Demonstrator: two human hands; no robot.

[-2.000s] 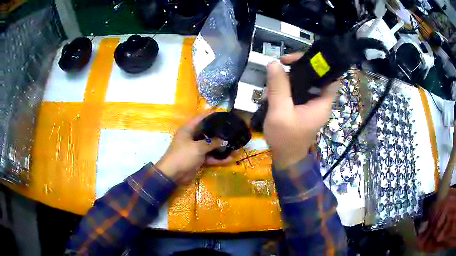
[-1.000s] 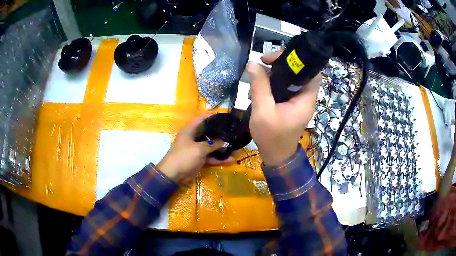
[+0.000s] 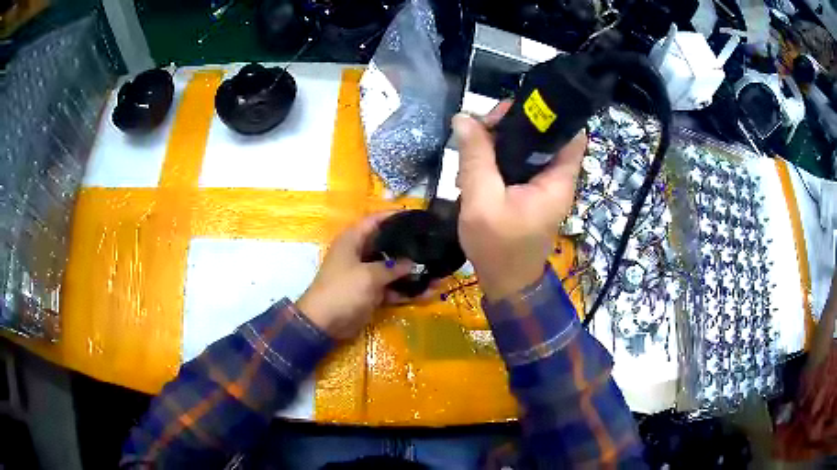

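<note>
My left hand [image 3: 344, 280] holds a round black camera housing [image 3: 415, 246] over the taped bench, its open side facing up and to the right. A small light fitting and thin wires show at its lower edge. My right hand [image 3: 514, 202] grips a thick black electric screwdriver [image 3: 551, 115] with a yellow label, tilted down to the left. Its lower end reaches the housing; the tip is hidden by my right hand and the housing, so contact cannot be told.
Two black housings [image 3: 255, 97] sit at the back left. A clear bag of screws [image 3: 404, 138] lies beside the pale screw feeder [image 3: 491, 66]. Wired motors [image 3: 633, 275] and a blister tray [image 3: 730, 275] are at right. Stacked clear trays [image 3: 46, 184] stand at left.
From two seconds ago, my right hand and the screwdriver have moved left, bringing its lower end to the housing. Over the last second both hands are nearly still.
</note>
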